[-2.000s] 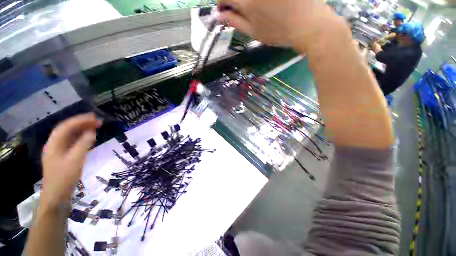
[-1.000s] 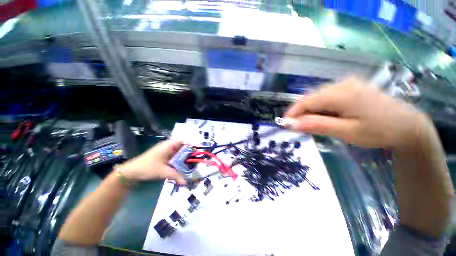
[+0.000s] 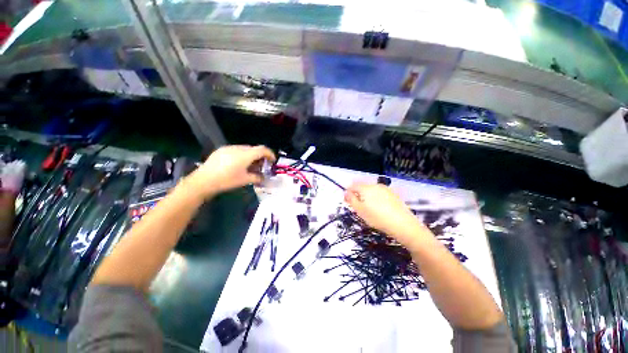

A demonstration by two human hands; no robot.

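A black wire harness lies in a curve over the white board, with red wire leads at its upper left end. My left hand holds the end with the red leads at the board's upper left corner. My right hand pinches the black cable near the board's upper middle. Small dark fixture blocks stand in a row beside the cable. A tangled pile of black cable ties lies right of it, partly under my right forearm. Short black strips lie at the board's left.
Long harnesses on clear plastic lie left and right of the board. A blue tray of dark parts sits behind it. An instruction sheet hangs above, a white bin at right. Red-handled tools lie at left.
The view has shifted. My right hand has come down from above the board to the cable. My left hand has moved to the board's upper left corner. The cable now lies along the blocks.
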